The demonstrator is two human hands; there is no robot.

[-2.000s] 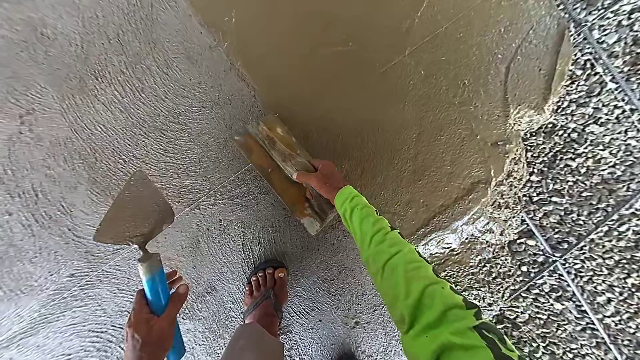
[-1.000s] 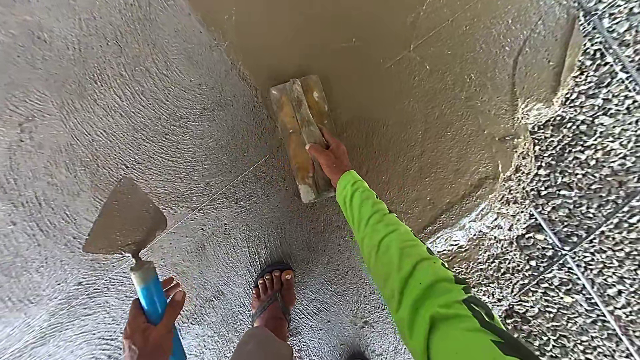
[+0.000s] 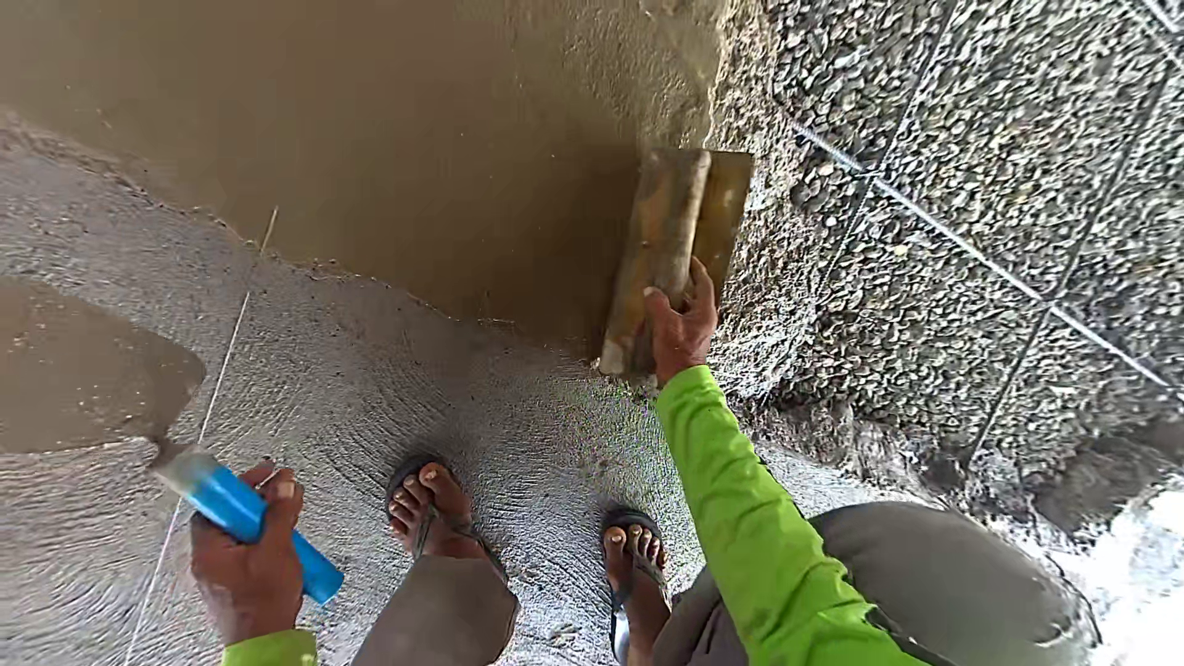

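Note:
My right hand [image 3: 684,324] grips the handle of a worn hand float [image 3: 680,250], which lies on the right part of a smooth, wet brown mortar patch [image 3: 388,139], beside the rough gravel edge. At the lower left, my left hand [image 3: 250,555] is closed around the blue handle of a pointed trowel [image 3: 83,370]. The trowel's broad blade points left and upward, over the grey textured surface. Both of my sleeves are bright green.
Coarse gravel [image 3: 925,324] with crossing pale and dark lines fills the right side. A thin string [image 3: 227,351] runs down the left. My feet in flip-flops stand on the grey textured mortar [image 3: 518,416] at the bottom.
The float in my right hand has moved right across the wet patch to the gravel edge. My left hand still holds the trowel. The view has shifted to the right.

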